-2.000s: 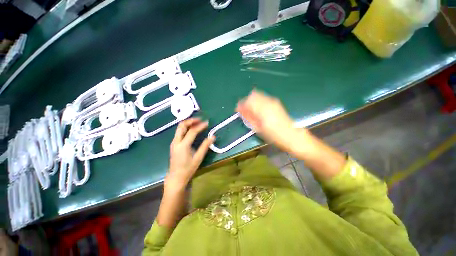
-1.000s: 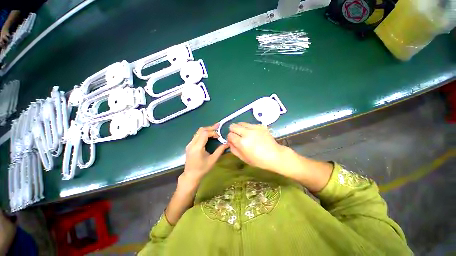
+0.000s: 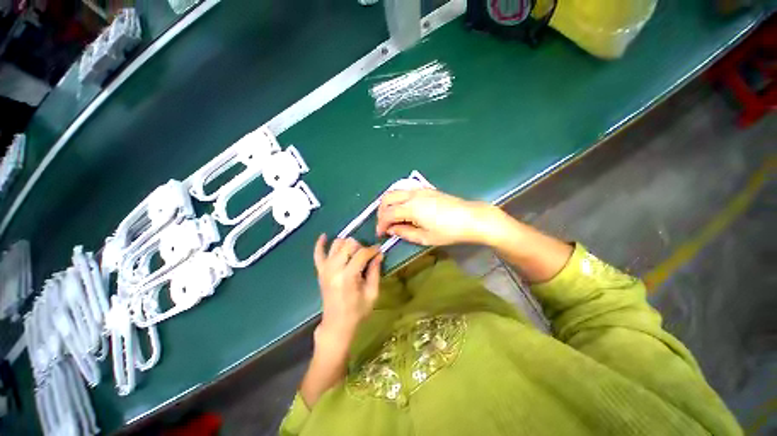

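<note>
A white loop frame (image 3: 362, 218) lies on the green bench in front of me, its squared end pointing up and right. My left hand (image 3: 348, 277) holds its rounded end, which the fingers mostly hide. My right hand (image 3: 430, 216) is on the frame's side and disc end and covers most of the disc. Whether a thin strip is between the fingers cannot be told. A loose pile of thin silver-white strips (image 3: 412, 87) lies ahead of my hands. Stacked white frames with discs (image 3: 271, 223) lie in overlapping rows left of my hands.
Dense bundles of narrow white frames (image 3: 68, 319) are at the far left. A pale metal strip (image 3: 328, 92) with a post (image 3: 404, 24) runs behind. A black fan (image 3: 509, 12) and a yellow bundle (image 3: 601, 24) stand at the back. The bench edge (image 3: 545, 180) is close to my body.
My right hand has moved from the frame's rounded end up towards its disc end, now covering the disc. My left hand stays at the rounded end. The camera view has turned and shifted.
</note>
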